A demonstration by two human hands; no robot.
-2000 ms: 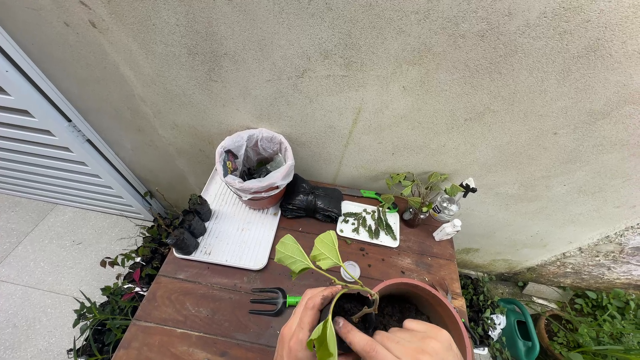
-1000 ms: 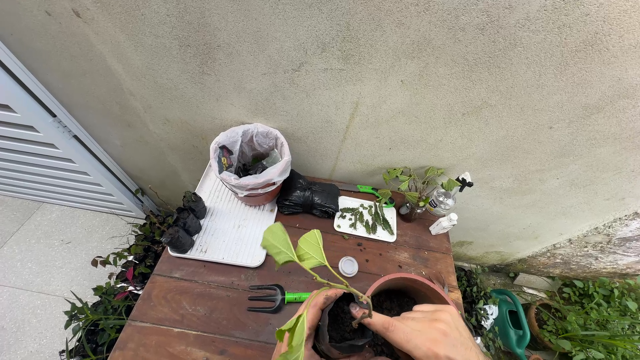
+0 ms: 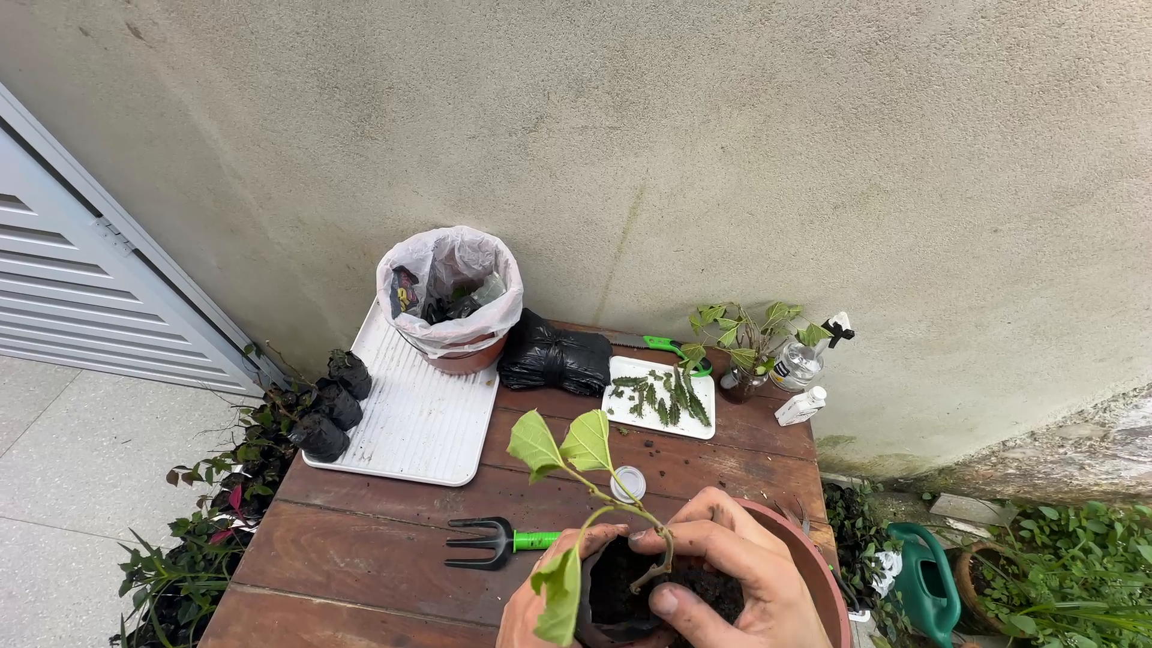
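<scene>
A leafy green cutting (image 3: 664, 551) with a bent woody stem stands in dark soil inside a black plastic seedling bag (image 3: 587, 601). My left hand (image 3: 531, 598) wraps the bag's left side, partly behind a hanging leaf. Over the bag's right side, my right hand (image 3: 742, 576) has its thumb and fingers around the stem base, close to the soil; whether they pinch the stem I cannot tell. Beneath and behind my right hand is a round terracotta-coloured pot (image 3: 810, 562), its contents mostly hidden. A hand fork (image 3: 486, 544) with a green handle lies left of my left hand.
On the wooden table (image 3: 360, 558) are a white ribbed tray (image 3: 423, 432) with several black seedling bags (image 3: 319, 436), a lined bucket (image 3: 450, 297), a black plastic bundle (image 3: 555, 355), a small tray of cuttings (image 3: 661, 396), a pruning saw (image 3: 666, 345), a spray bottle (image 3: 799, 364) and a clear lid (image 3: 627, 484).
My right hand's extended index finger has drawn back from the soil; its thumb and fingers now surround the stem base. My left hand still supports the bag.
</scene>
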